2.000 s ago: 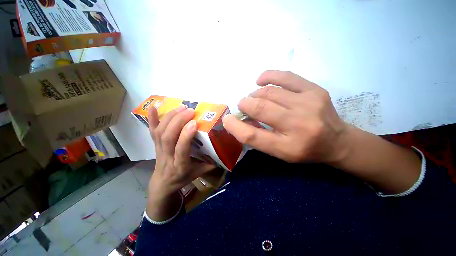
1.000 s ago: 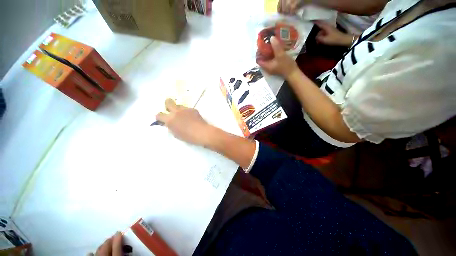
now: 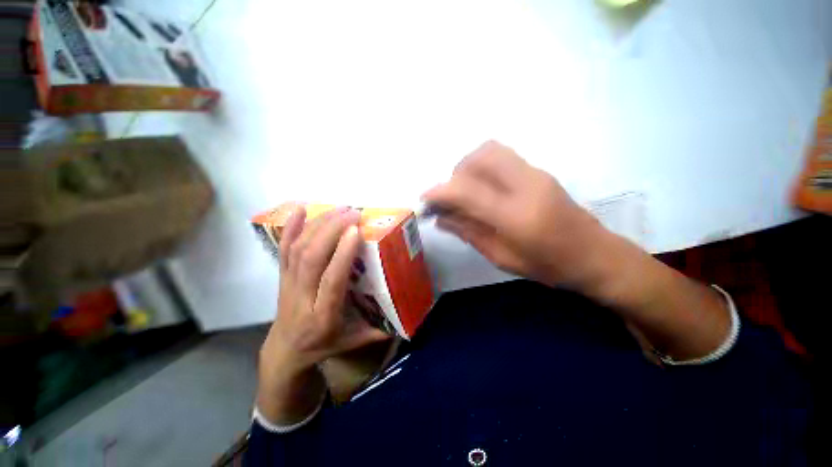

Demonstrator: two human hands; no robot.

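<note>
A retail carton (image 3: pixel 408 278) with orange sides and a white printed face is tilted in front of my chest. My left hand (image 3: pixel 315 274) grips it around its left part, fingers over the upper orange side. A white barcode label (image 3: pixel 412 237) shows on the carton's orange end. My right hand (image 3: pixel 511 214) is just right of that end, blurred, with fingertips pinched together near the label's corner. A small dark thing (image 3: pixel 432 209) shows at the fingertips; it is too blurred to tell what it is.
Another product box (image 3: pixel 128 64) lies at the table's far left. A brown shipping carton (image 3: pixel 119 205) stands below it. The white table (image 3: pixel 547 100) spreads ahead. Part of an orange box (image 3: pixel 815 164) shows at the right edge, and something pale yellow (image 3: pixel 629 7) at the top.
The view has swung back from the co-worker's side. My right hand has left the far table area and is now beside the carton, which my left hand holds up before my chest.
</note>
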